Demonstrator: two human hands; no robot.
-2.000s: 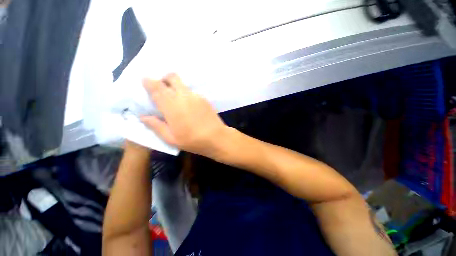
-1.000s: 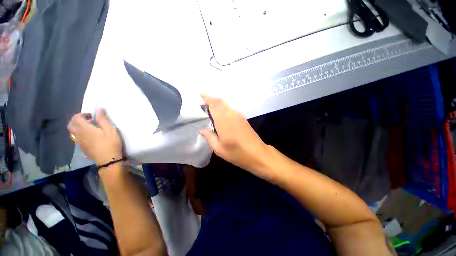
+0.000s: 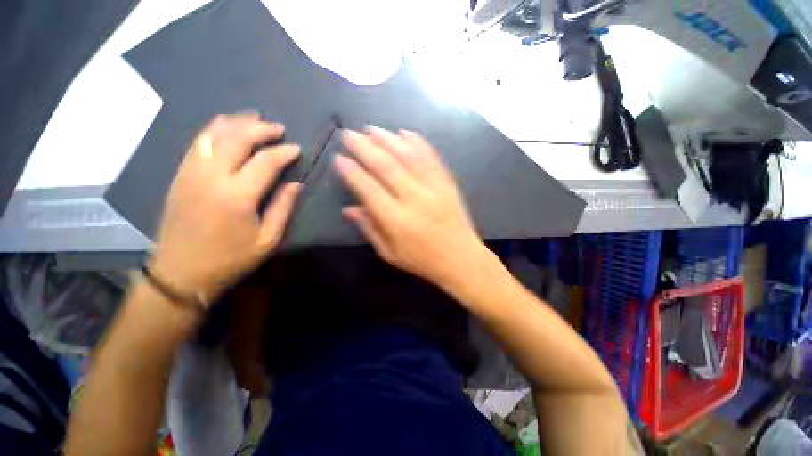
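A dark grey garment panel (image 3: 499, 169) lies spread on the white table in front of me, with a curved cut-out at its back edge. A thin dark slit or seam line runs slanting across its middle, between my hands. My left hand (image 3: 223, 183) rests on the panel left of this line, fingers apart and slightly blurred. My right hand (image 3: 405, 196) lies flat on the panel right of the line, fingers a little spread. Neither hand grips the cloth as far as I can see.
The sewing machine head (image 3: 712, 53) with blue lettering is at the upper right. Black shears (image 3: 614, 147) and a grey scrap (image 3: 657, 151) lie right of the panel, with a black bundle (image 3: 739, 174) beyond. A red basket (image 3: 654, 356) and blue crates (image 3: 623, 276) stand below right.
The cloth showed its pale side and now lies dark side up, spread wide. My hands have let go of its edges and moved onto it. The view has shifted, bringing the machine in.
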